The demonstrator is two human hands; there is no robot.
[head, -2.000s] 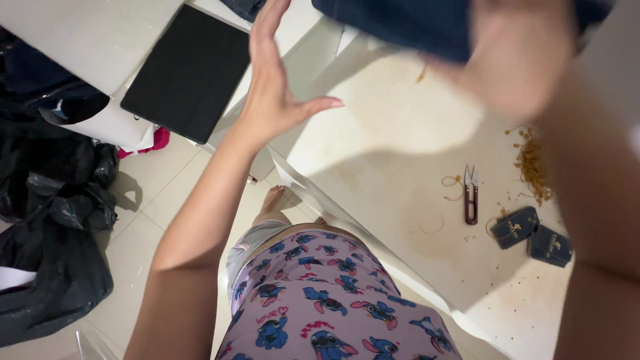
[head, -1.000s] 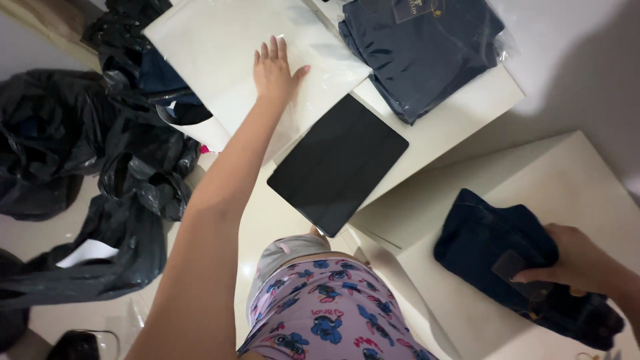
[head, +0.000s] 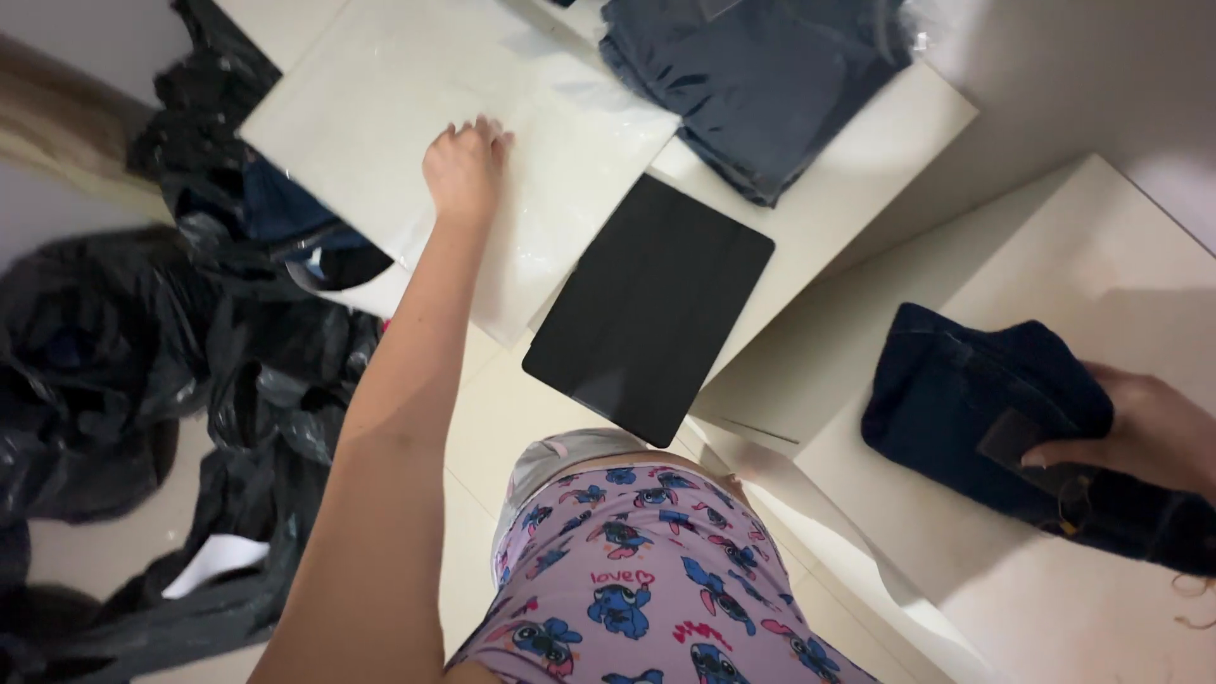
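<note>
My left hand (head: pixel 465 169) rests with curled fingers on a clear plastic bag (head: pixel 570 123) lying flat on the white table at the upper left; whether it pinches the film is hidden. At the right, my right hand (head: pixel 1130 427) grips a folded pair of dark blue jeans (head: pixel 959 399) over the lower white table, thumb on top beside a dark patch. A black tablet-like case (head: pixel 655 304) lies near the table edge between my hands. Beyond it sits a stack of folded dark garments in clear plastic (head: pixel 760 85).
Black plastic bags (head: pixel 104 332) are heaped on the floor at the left, with a white piece of paper (head: pixel 217 562) on one. The lower table (head: pixel 1007 256) stands at the right, its near edge beside my body. Orange thread (head: pixel 1195 594) shows at the far right.
The view has swung left. My left hand, raised in the air two seconds ago, came down flat on the plastic, and its fingers have since curled. My right hand still holds the jeans.
</note>
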